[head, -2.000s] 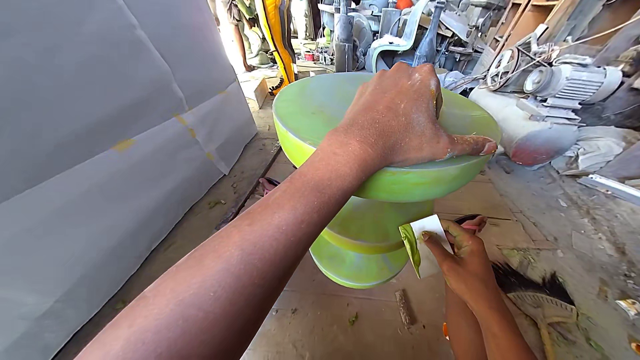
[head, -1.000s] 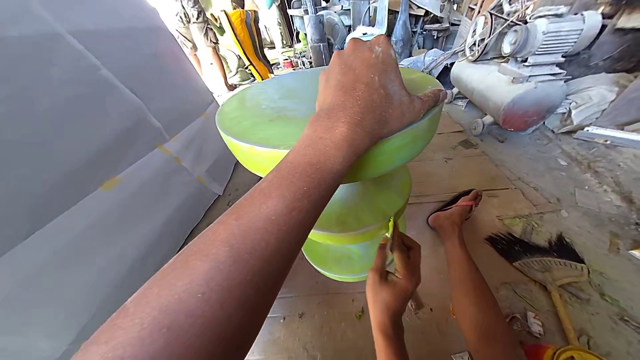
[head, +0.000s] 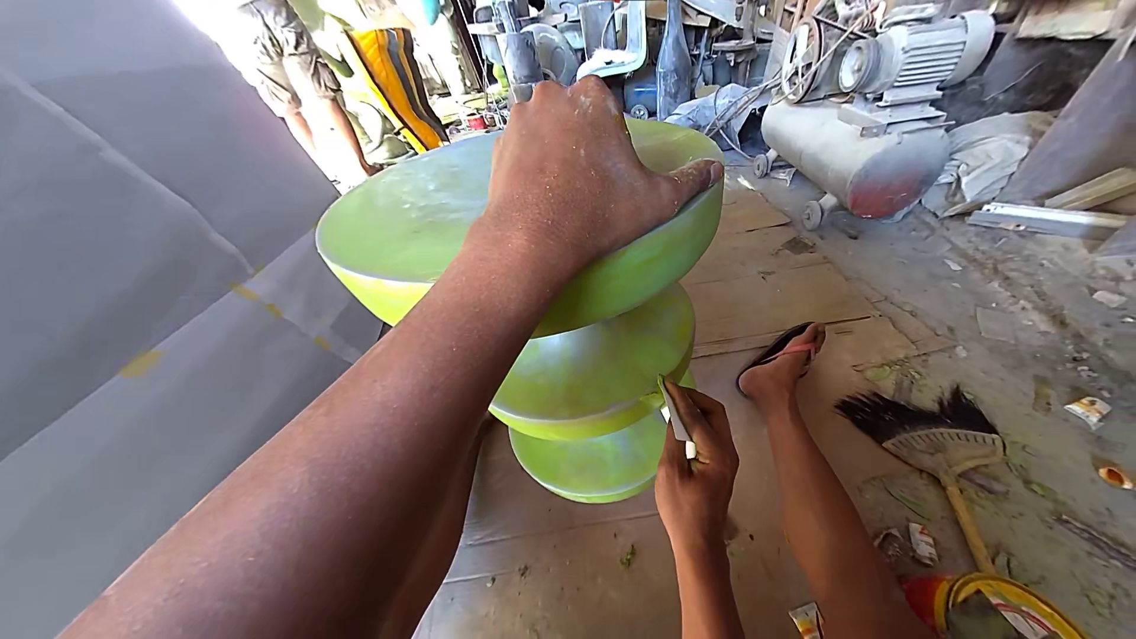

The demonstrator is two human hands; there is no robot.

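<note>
A tiered, rounded green pedestal piece (head: 408, 213) stands on flattened cardboard, its wide disc-shaped top tilted. My left hand (head: 577, 169) grips the far right part of that top, with the thumb over the rim and the fingertips hidden. Lower down, my right hand (head: 701, 444) holds a thin, pale flat scraper or spreader (head: 676, 414), seen nearly edge-on, with greenish paste at its tip. The tip is at the right edge of the middle tier (head: 603, 364). The bottom tier (head: 595, 461) shows below, left of my right hand.
Grey sheeting (head: 133, 266) hangs along the left. A dusty air compressor (head: 856, 160) stands back right. A black-bristled broom (head: 945, 444) and a bucket (head: 985, 590) lie near my sandalled foot (head: 785, 359) and leg. Another person's legs (head: 302, 80) show at the back left, near clutter.
My right hand has turned the flat tool from face-on to nearly edge-on, and it has gone to the middle tier's right edge. My left hand has stayed on the top.
</note>
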